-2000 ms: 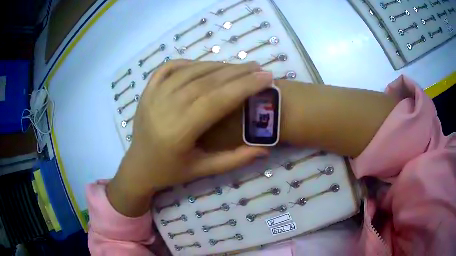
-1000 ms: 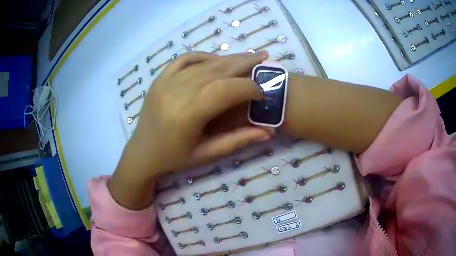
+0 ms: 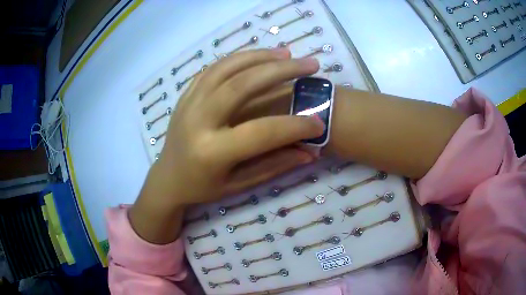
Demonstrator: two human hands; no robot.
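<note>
My left hand [image 3: 230,121] reaches in from the left, palm down with fingers apart. One fingertip touches the lit screen of the pink-strapped smartwatch [image 3: 313,103] on my right wrist. My right hand [image 3: 262,109] lies under my left hand and is mostly hidden; what its fingers do cannot be seen. Both are above a white foam board [image 3: 372,245] with rows of two-ended wired components [image 3: 308,226]. Some components have hair-thin loose wires. The hands and right forearm cover the board's middle. A white label [image 3: 333,257] is near its lower edge.
A second foam board [image 3: 484,66] with components lies at the upper right. Yellow tape [image 3: 70,80] edges the white table. A white cable [image 3: 51,129], a blue bin or folder [image 3: 17,106] and dark stacked items are at the left. Pink sleeves cover the forearms' upper parts.
My left hand's fingers have spread, and one fingertip has moved lower on the watch screen. The screen picture has changed. The boards have shifted slightly in view; the components look the same.
</note>
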